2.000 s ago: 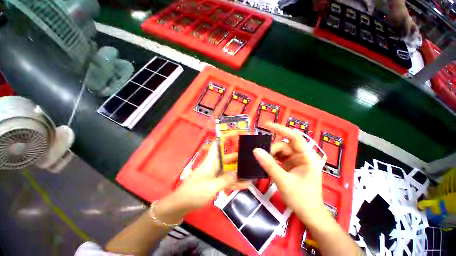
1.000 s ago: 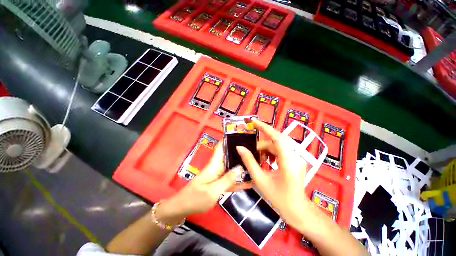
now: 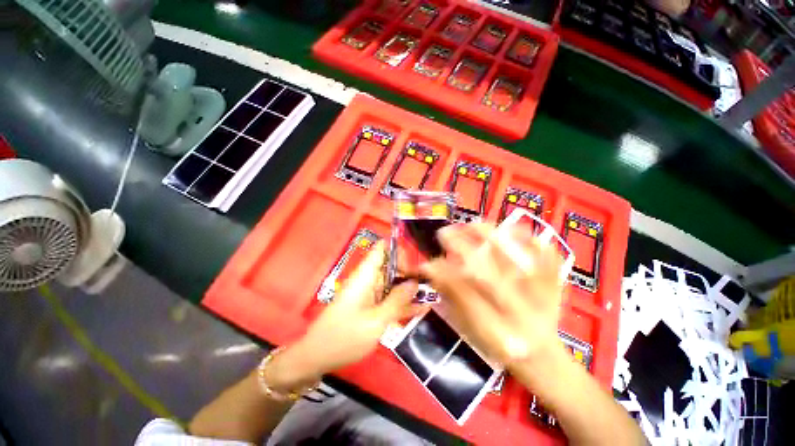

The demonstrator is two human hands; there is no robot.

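A phone middle frame (image 3: 422, 209) with yellow patches at its far end is held above the red tray (image 3: 261, 300). My left hand (image 3: 357, 305) grips its left side and near end. My right hand (image 3: 492, 283) lies over the frame, blurred, its fingers on the black pad (image 3: 424, 233) that covers part of the frame's middle. Whether the fingers grip the pad or only press it cannot be told. A sticker sheet (image 3: 443, 364) with black rectangles lies on the tray below my hands. White liner strips (image 3: 533, 228) show behind my right hand.
Several frames (image 3: 581, 248) sit in the tray recesses. A stack of sticker sheets (image 3: 240, 144) lies at left, beside fans (image 3: 39, 226). Waste liner (image 3: 684, 340) is heaped at right. Another red tray (image 3: 418, 57) is on the green conveyor (image 3: 601, 148). A yellow object (image 3: 771, 344) stands at the right edge.
The black pad has gone from being held over the frame to lying on it. My right hand has turned and closed over the pad. The far red tray has moved right.
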